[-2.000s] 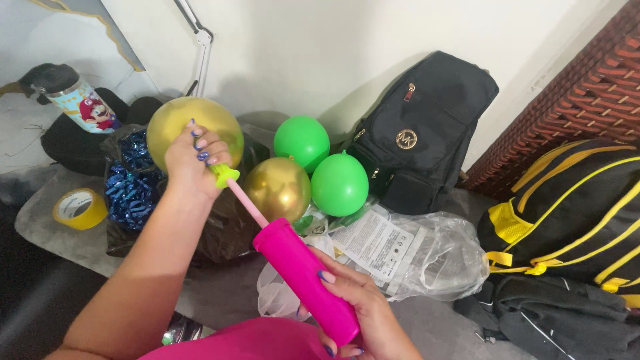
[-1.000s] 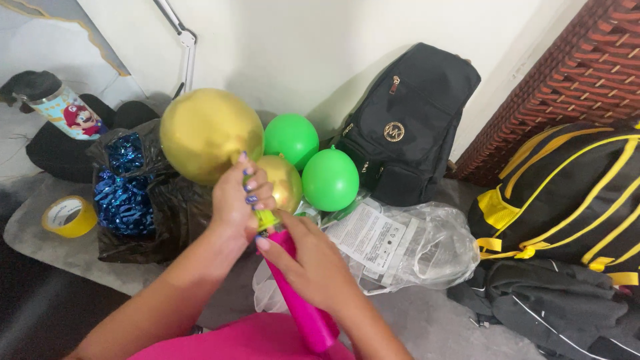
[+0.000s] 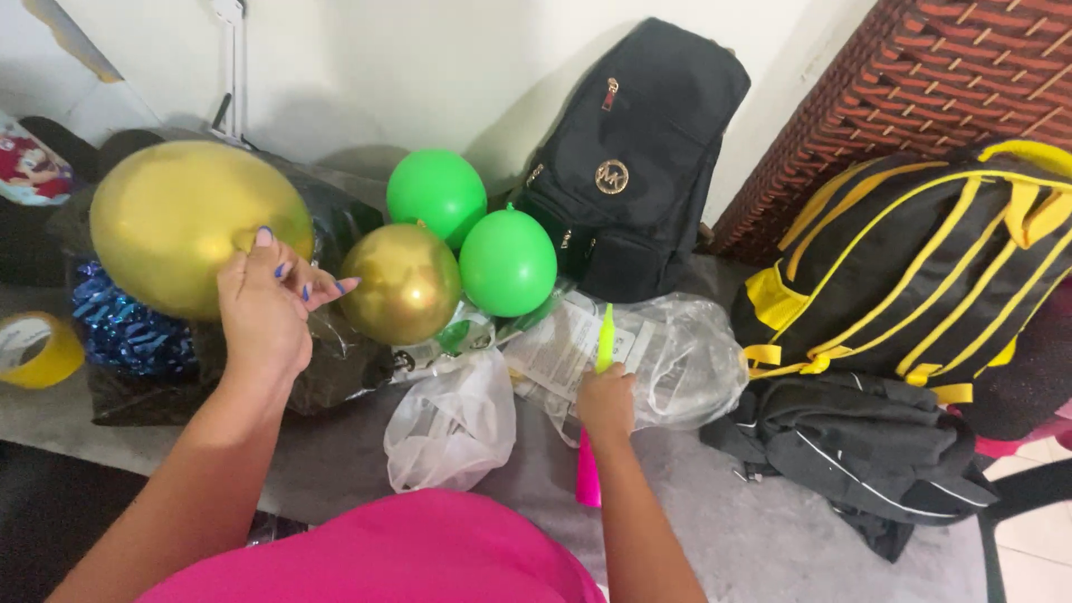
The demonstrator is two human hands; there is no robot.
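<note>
My left hand (image 3: pixel 270 306) pinches the neck of a large inflated gold balloon (image 3: pixel 188 222) between thumb and fingers, the other fingers spread. Off to the right, my right hand (image 3: pixel 608 402) is closed around a pink balloon hand pump (image 3: pixel 589 479), whose yellow-green nozzle (image 3: pixel 605 335) points away from me. The pump and the balloon are apart. Between the hands rest a smaller gold balloon (image 3: pixel 402 285) and two green balloons (image 3: pixel 435 197), (image 3: pixel 508 263), touching one another.
A black backpack (image 3: pixel 645 159) leans on the wall, with clear plastic packaging (image 3: pixel 687 368) before it. A white plastic bag (image 3: pixel 456 419) lies nearer me. At left are yellow tape (image 3: pixel 46 356) and a black bag with blue tinsel (image 3: pixel 134 327); at right, a black-and-yellow backpack (image 3: pixel 913 260).
The large gold balloon has grown and come off the pump nozzle. My right hand has moved right with the pump, away from my left hand, which keeps the balloon's neck.
</note>
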